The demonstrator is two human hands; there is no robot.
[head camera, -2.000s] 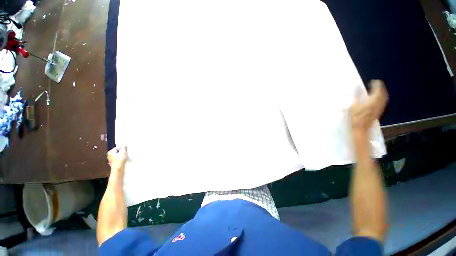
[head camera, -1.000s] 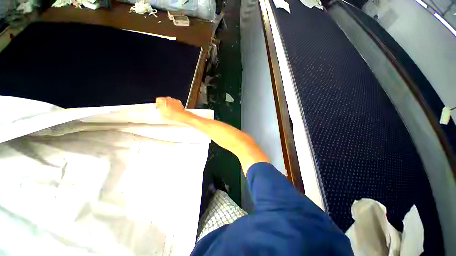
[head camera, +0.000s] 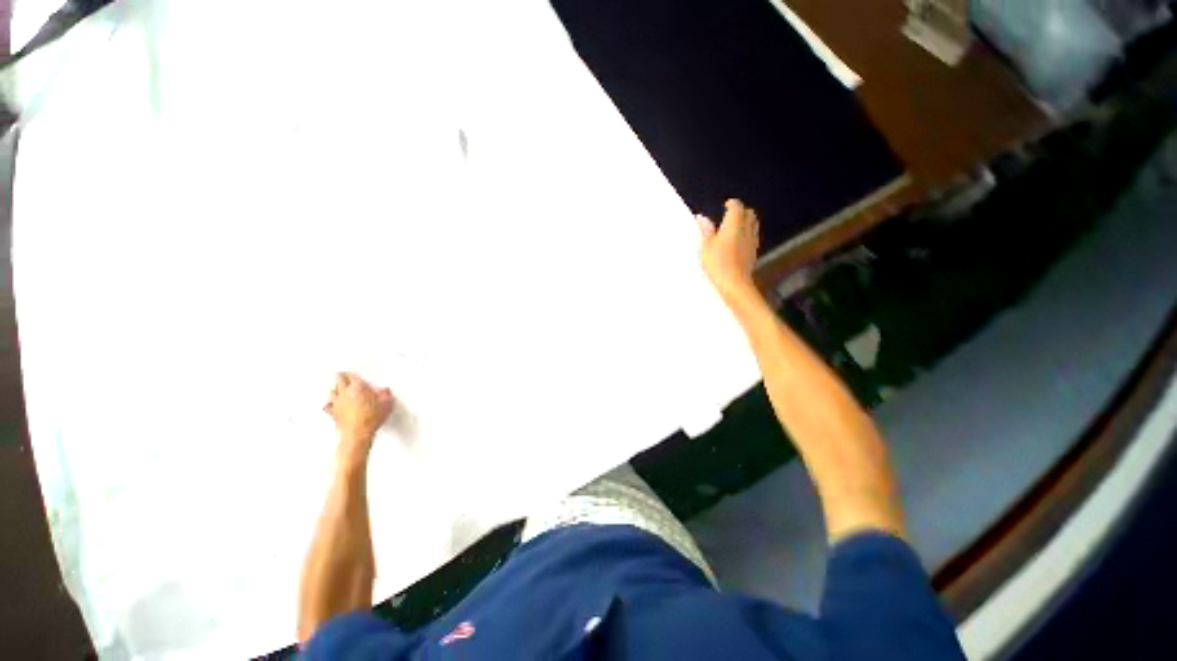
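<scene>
A large white sheet point(head camera: 516, 284) covers most of the table in front of me and hangs over its near edge. Dark navy fabric point(head camera: 723, 116) lies beside it, showing along its right edge. My left hand point(head camera: 360, 403) is on the near middle of the sheet, fingers bent; whether it pinches the sheet is not clear. My right hand point(head camera: 731, 243) is at the sheet's right edge, where it meets the navy fabric, with its fingers closed on that edge.
The brown table point(head camera: 923, 110) shows at the upper right, with a small pale block point(head camera: 938, 29) and plastic-wrapped rolls point(head camera: 1052, 45) on it. A scrap point(head camera: 865, 346) lies on the dark green floor. Another table's curved edge point(head camera: 1097, 542) is at the lower right.
The view has swung back left from the neighbouring table. My left hand is in view again, farther in on the sheet than two seconds ago. The sheet now lies flatter and farther left.
</scene>
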